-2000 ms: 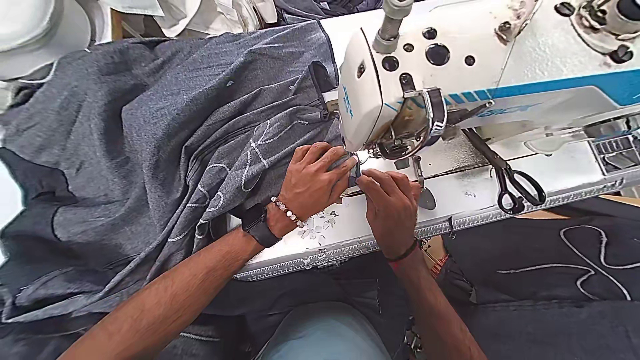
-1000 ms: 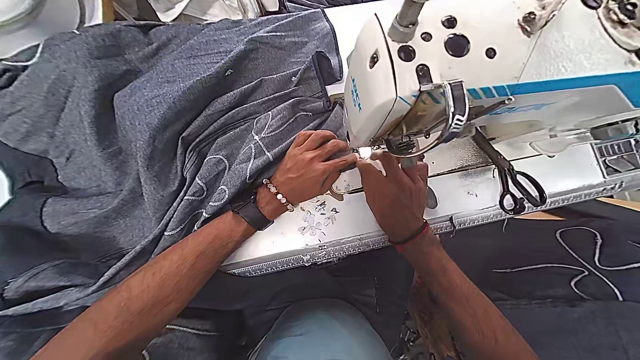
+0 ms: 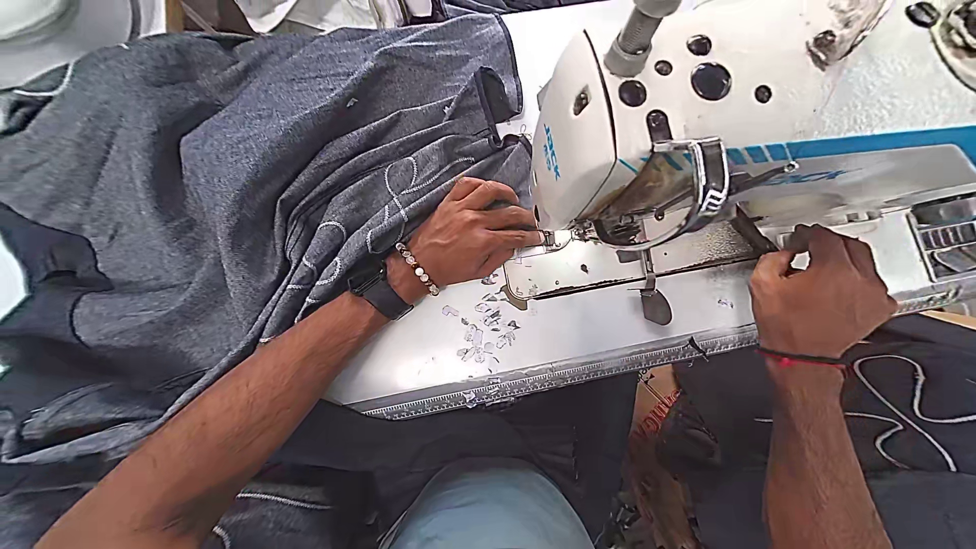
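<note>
A white and blue Jack sewing machine stands on the table, its needle area lit. My left hand is just left of the presser foot, fingertips together at the edge of the gathered grey fabric; whether they pinch it is hidden. White looped cord or stitching runs over this fabric. At the right, my right hand is closed around the handles of black scissors, whose blades point up and left beneath the machine arm. The hand covers most of the handles.
Scraps lie on the white tabletop near its front edge, which carries a measuring tape. A metal lever hangs in front of the needle plate. Dark fabric with white cord lies at lower right. White material is at the upper left.
My right hand has moved right, from beside the needle to the scissors, and taken hold of them. My left hand stays left of the needle.
</note>
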